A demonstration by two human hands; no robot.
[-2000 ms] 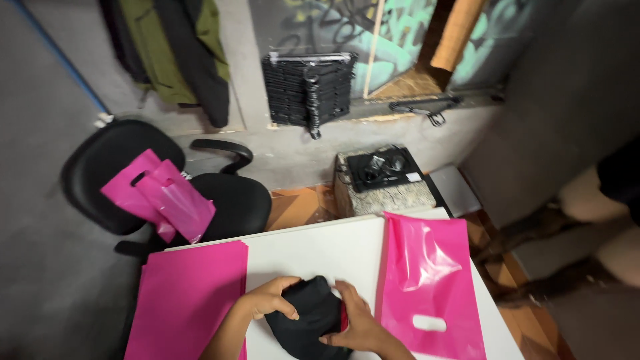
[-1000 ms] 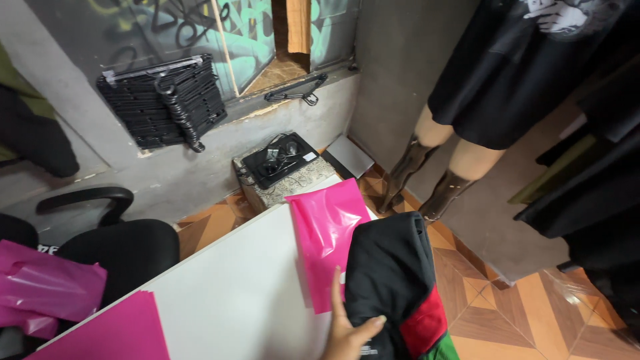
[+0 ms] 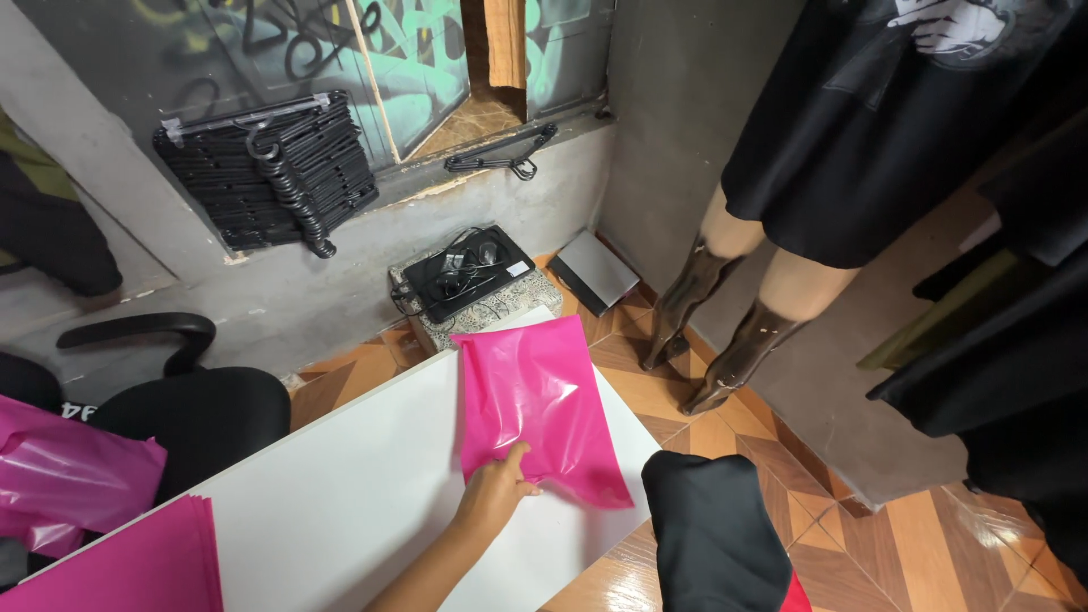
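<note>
My left hand (image 3: 497, 491) grips the near end of a glossy pink plastic bag (image 3: 544, 399), which lies over the far right part of a white table (image 3: 340, 476). The bag's handle cut-out is hidden at the hand. To the right, past the table's edge, a folded black fabric garment (image 3: 714, 527) with a bit of red at its lower side stands up into view. My right hand is out of view, so what holds the garment cannot be seen.
A stack of pink bags (image 3: 127, 561) lies at the table's near left. Beside it is a black chair (image 3: 204, 425) with pink plastic on it. Beyond stand a patterned box (image 3: 527, 297) bearing a laptop-like device and cables, and mannequin legs (image 3: 752, 348). Black hangers (image 3: 272, 170) hang behind.
Two seconds ago both hands were on the black garment over the table. The garment is now off to the right, and my left hand has gone from it to the pink bag. The view has swung right.
</note>
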